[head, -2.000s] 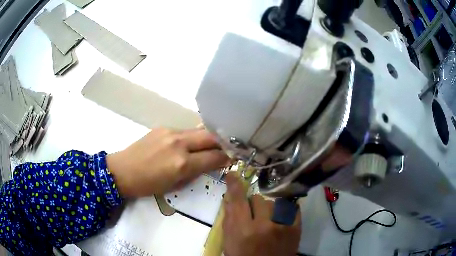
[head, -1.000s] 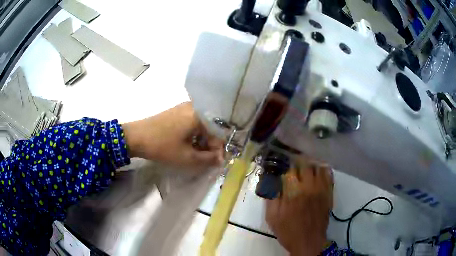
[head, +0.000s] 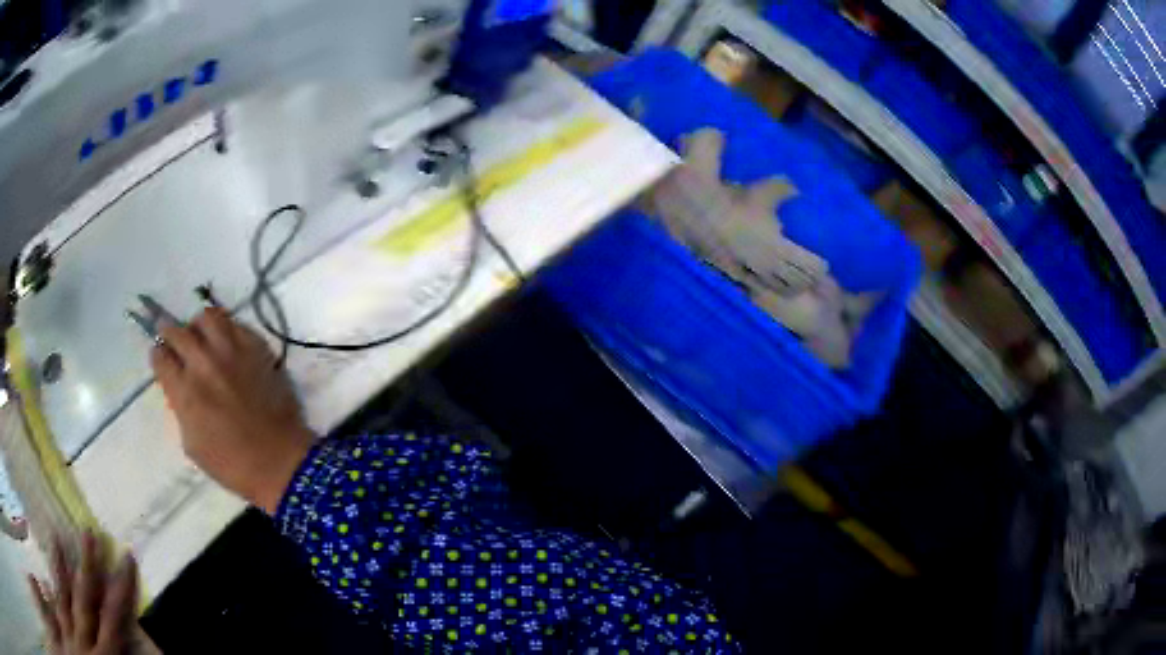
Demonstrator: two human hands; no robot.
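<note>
A beige-grey strip [head: 41, 476] lies at the far left edge beside a yellow strip [head: 36, 422], its lower end at my left hand. My left hand [head: 87, 599] is at the bottom left corner, cut off by the edge, with fingers spread at the strip. My right hand [head: 230, 403] is over the front of the machine table, back up. Its fingertips are at a small pointed metal thing [head: 154, 317]; blur hides whether they grip it. The white sewing machine [head: 281, 77] with blue lettering stands at the upper left; its needle area is out of view.
A black cord [head: 365, 346] loops on the white table [head: 371, 288] right of my right hand. A blue bin [head: 716, 378] holding beige pieces [head: 754, 237] stands beyond the table's right edge. Blue shelving [head: 985, 160] is at the upper right. A yellow floor line [head: 844, 518] shows below the bin.
The view has swung right, bringing in the blue bin. My right hand has left the needle area for the small metal thing. My left hand has moved from the needle to the strip's lower end.
</note>
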